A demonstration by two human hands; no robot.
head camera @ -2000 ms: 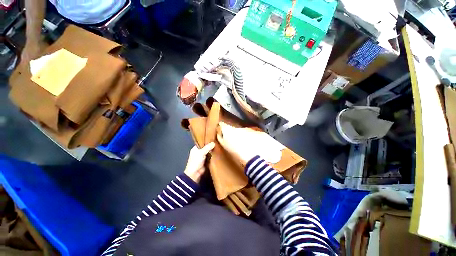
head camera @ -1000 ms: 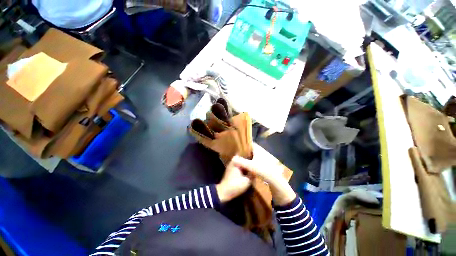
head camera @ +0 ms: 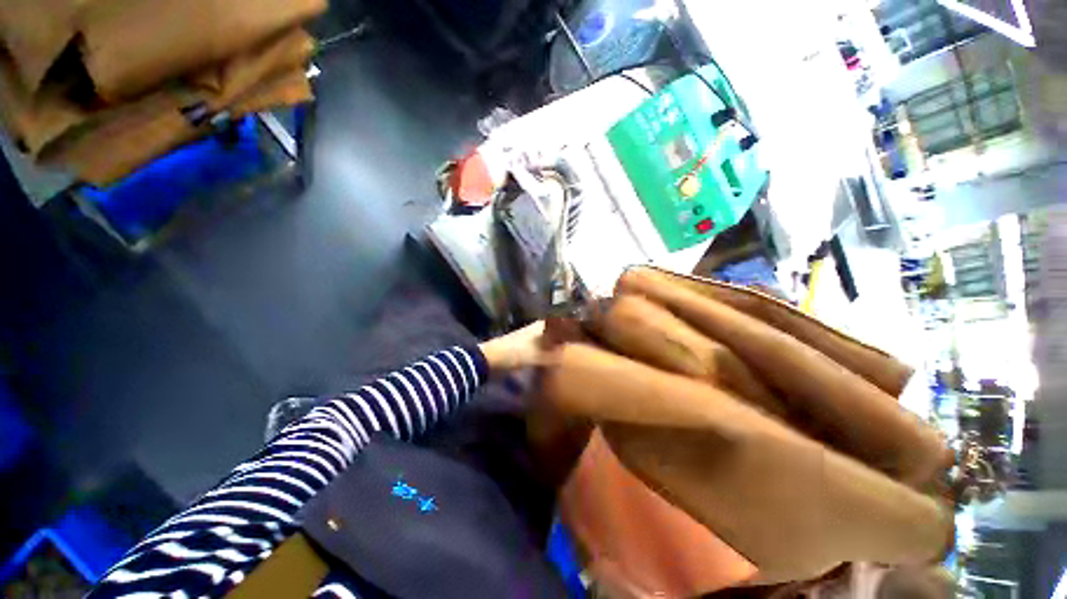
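Note:
A large bundle of brown panels is held up in front of me at the right, folded in long rolls. An orange-tan piece shows at its lower side. My left hand is at the bundle's left end; its fingers are hidden behind or in the brown folds. My right hand is not clearly visible; a blurred pale patch at the bottom edge under the bundle is too unclear to tell.
A small white table stands ahead with a green control box and a cloth-wrapped machine arm at its near corner. Stacked brown panels lie over a blue bin at upper left. A blue bin edge shows lower left.
The brown bundle has moved up and right, close to the camera, and looks larger. My hands have moved apart. The view has turned right, showing more of the workshop.

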